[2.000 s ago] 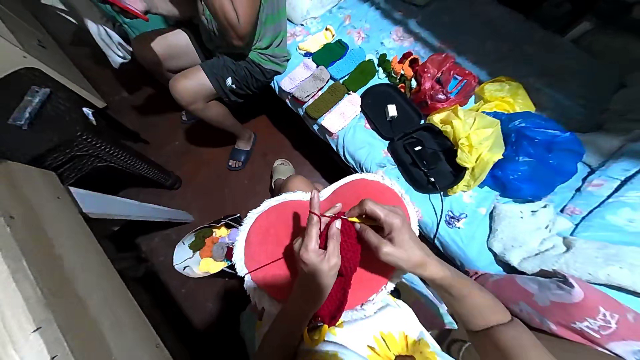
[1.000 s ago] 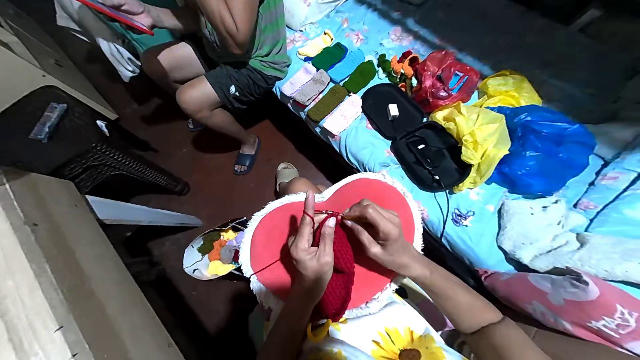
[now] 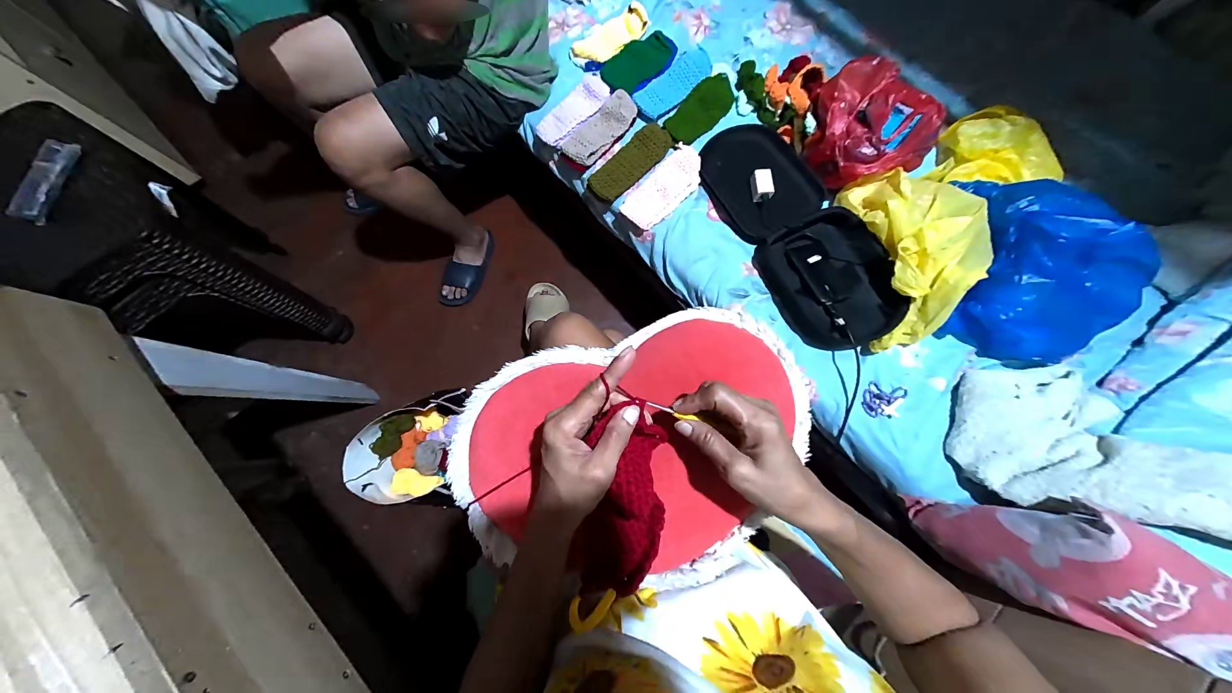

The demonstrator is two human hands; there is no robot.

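Note:
On my lap lies a red heart-shaped cushion (image 3: 717, 361) with a white fringed edge. Over it, my left hand (image 3: 582, 452) pinches the top of a dark red crocheted piece (image 3: 626, 510), with dark red yarn passing around a raised finger. A strand of that yarn runs down to the left across the cushion. My right hand (image 3: 746, 443) holds a crochet hook (image 3: 685, 417) with a yellow handle, its metal shaft pointing left into the top edge of the piece. The piece hangs down toward my body.
A bed at the right bears several crocheted rectangles (image 3: 630, 162), an open black case (image 3: 828, 279), a red plastic bag (image 3: 876, 120), yellow bags and a blue bag (image 3: 1054, 269). Yarn pieces fill a container (image 3: 375, 467) left of the cushion. A seated person (image 3: 433, 115) is beyond; a dark stool (image 3: 87, 226) stands left.
The seated person's red-edged item and the hand on it, in sight a second ago, are out of view. My hands stay at the crochet work with small shifts of the hook.

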